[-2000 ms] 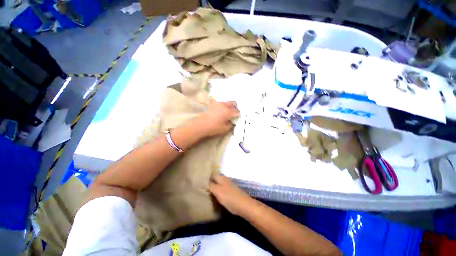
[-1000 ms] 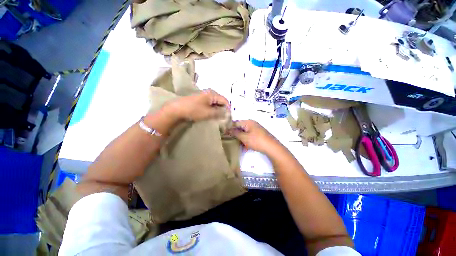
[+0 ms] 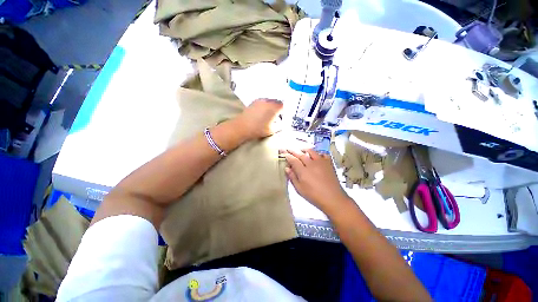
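Observation:
A khaki panel lies left of the sewing machine and hangs over the table's front edge. My left hand is on its upper right edge, fingers bent, just left of the needle area. My right hand lies on the panel's right edge, fingertips just below the presser foot area. The cloth edge between my hands is overexposed, so I cannot tell whether it is under the foot.
A khaki heap lies at the back left. Small khaki pieces and pink-and-black scissors lie right of my right hand. More khaki cloth is at the lower left. A blue crate is below the table.
Both hands have moved the panel's edge to the right, close to the needle area. My right hand has turned from pinching the edge to lying flatter on it. The panel is spread smoother.

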